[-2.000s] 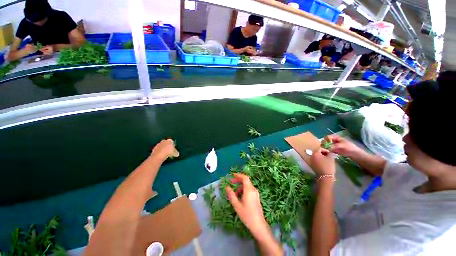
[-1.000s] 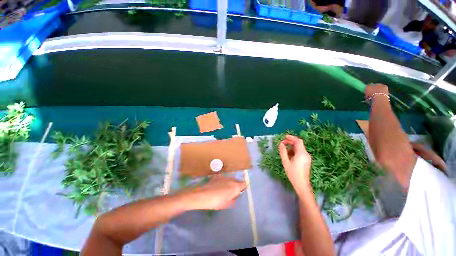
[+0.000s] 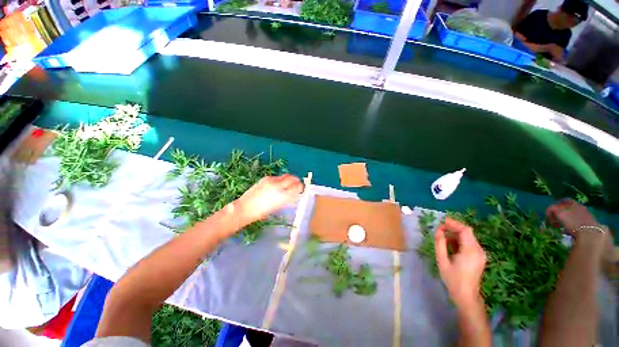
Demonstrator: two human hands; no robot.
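Note:
My left hand [image 3: 277,192] is over the right side of the left-hand branch pile [image 3: 227,186]; its fingertips are blurred and I cannot tell if they hold anything. My right hand [image 3: 461,256] is at the left edge of the right-hand leaf pile [image 3: 519,254], fingers curled; no held piece can be made out. Between my hands lies the cardboard work pad [image 3: 332,218] with the round white glue cup [image 3: 356,234] near its lower edge. A small leaf cluster [image 3: 349,271] lies on the grey sheet just below the pad.
Beyond the pad are a cardboard scrap [image 3: 354,175] and a white glue bottle [image 3: 448,184]. Masking tape [image 3: 288,254] flanks the pad. Another person's hand [image 3: 571,217] is at the right pile's far edge. A blue crate [image 3: 122,37] is at upper left.
The view has turned left. My left hand has moved from below the pad to the left-hand pile, uncovering the small leaf cluster. My right hand stays by the right pile.

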